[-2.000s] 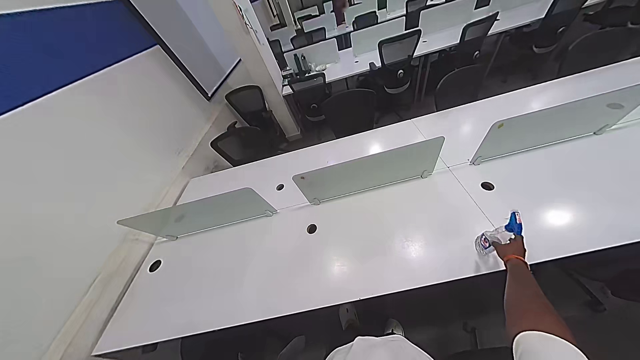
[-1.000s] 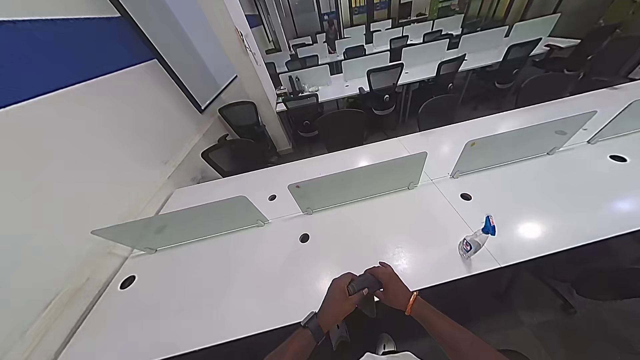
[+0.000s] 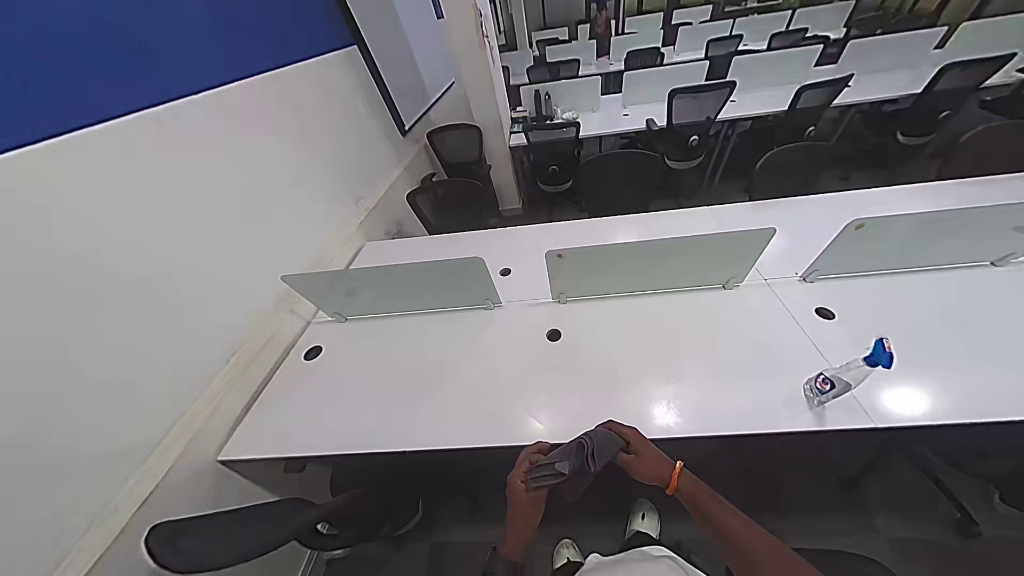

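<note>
A folded dark grey cloth (image 3: 578, 462) is held between both hands just off the near edge of the white desk (image 3: 448, 384). My left hand (image 3: 528, 488) grips its left end, with a dark watch on that wrist. At the cloth's right end, my right hand (image 3: 638, 458) has its fingers closed on the fabric; an orange band circles the wrist. A clear spray bottle with a blue trigger head (image 3: 848, 376) is on the desk to the right, near the seam between two desktops.
Frosted glass dividers (image 3: 660, 264) run along the desk's middle, with round cable holes (image 3: 554, 335) nearby. A black chair (image 3: 240, 532) is at lower left beside the white wall (image 3: 160, 240). More mesh chairs (image 3: 696, 120) and desks fill the back, where a person (image 3: 601, 24) is visible.
My right hand was on the spray bottle two seconds ago; the bottle now rests released on the desk. Both hands hold the cloth, which looks more spread out than a second ago.
</note>
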